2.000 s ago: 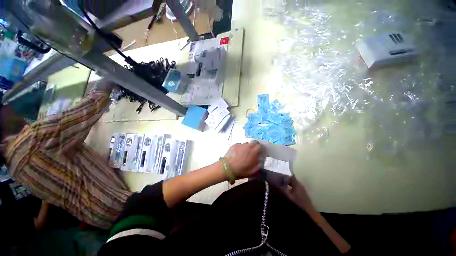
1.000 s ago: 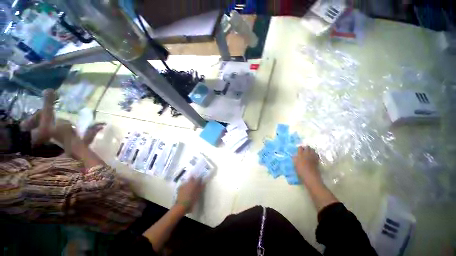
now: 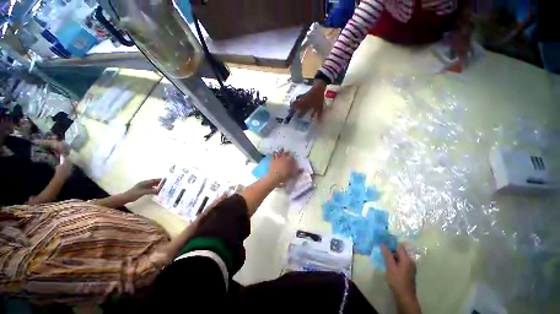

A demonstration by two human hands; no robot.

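A whitish blister tray [image 3: 319, 252] with dark and grey items lies at the table edge before me. My left hand [image 3: 282, 168] is on the folded white leaflets [image 3: 301, 184], beside a mostly covered blue card block [image 3: 262, 167]; its fingertips are blurred and I cannot tell if it grips a leaflet. My right hand [image 3: 400, 270] is at the near edge of the loose heap of light-blue cards [image 3: 353, 205], fingertips touching a blue piece; a firm grip cannot be made out.
More trays [image 3: 190, 191] stand in a row at left, by a striped-shirt person's hand. Another person's hand [image 3: 310, 103] reaches over the sample sheet. A grey post [image 3: 215, 110] crosses near black cables [image 3: 236, 101]. Clear bags [image 3: 430, 159] and a white box [image 3: 521, 168] lie right.
My left hand has moved from a tray at left to the leaflets. A tray now lies before me. My right hand has shifted to the heap's near edge. A striped-sleeved person now reaches in from the far side.
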